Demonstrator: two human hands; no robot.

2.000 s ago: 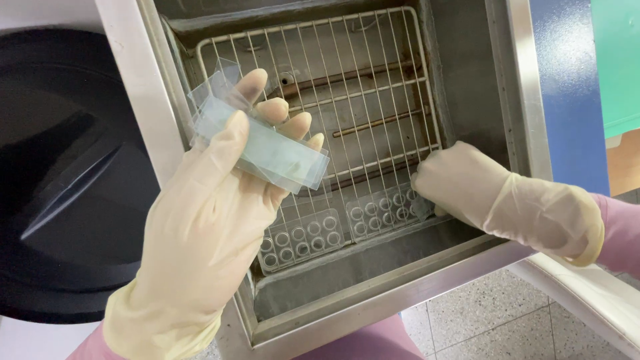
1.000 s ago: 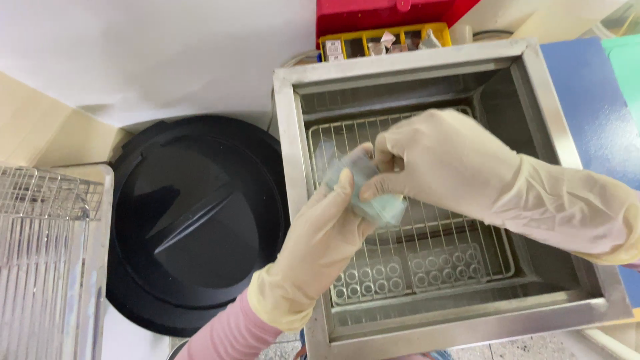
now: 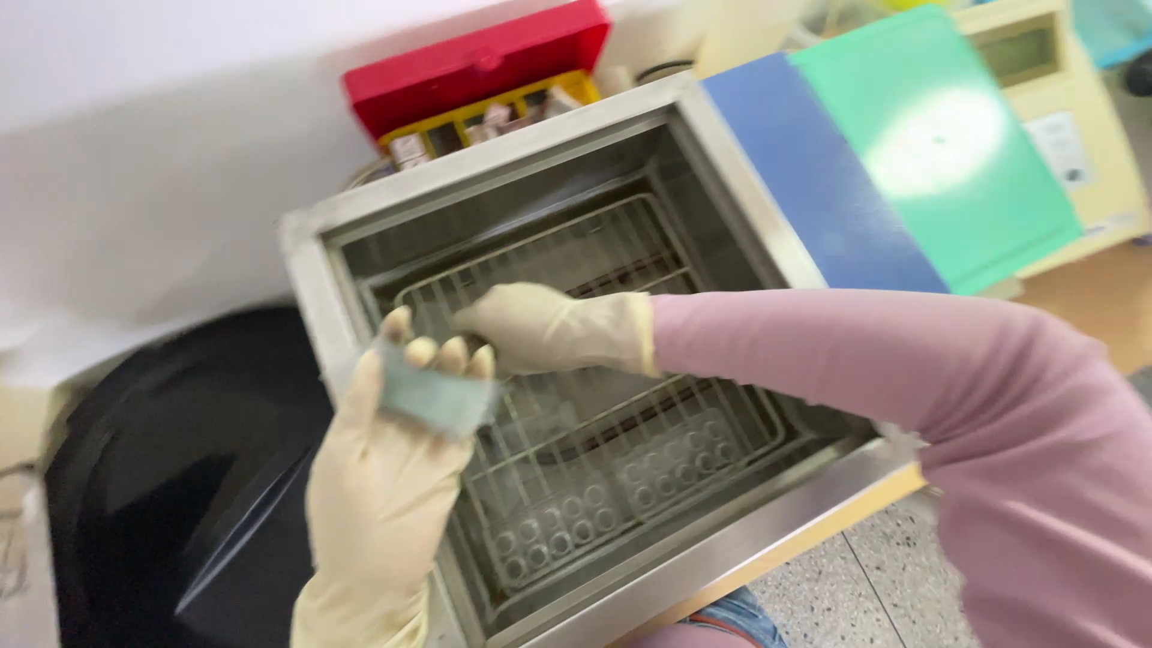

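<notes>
My left hand (image 3: pixel 396 450), in a cream latex glove, holds a small stack of translucent bluish-green plates (image 3: pixel 436 396) above the left side of a metal bath. My right hand (image 3: pixel 526 328), gloved alike, reaches down inside the bath near the wire rack (image 3: pixel 621 409); its fingertips are blurred and partly behind my left fingers, so what they touch cannot be told. Two clear plates with round wells, a left one (image 3: pixel 553 531) and a right one (image 3: pixel 679 459), lie side by side on the near end of the rack. Another clear flat piece (image 3: pixel 540 423) seems to lie on the rack.
The steel rim (image 3: pixel 720 549) surrounds the deep bath. A black round lid (image 3: pixel 180 477) lies to the left. Behind stand a red-lidded box (image 3: pixel 477 67) and a yellow divided tray (image 3: pixel 468 121). At right are a blue and green panel (image 3: pixel 936 144) and a beige device (image 3: pixel 1102 126).
My right hand has moved from the plates in my left hand down over the rack. My left hand still holds the stack. The view has shifted.
</notes>
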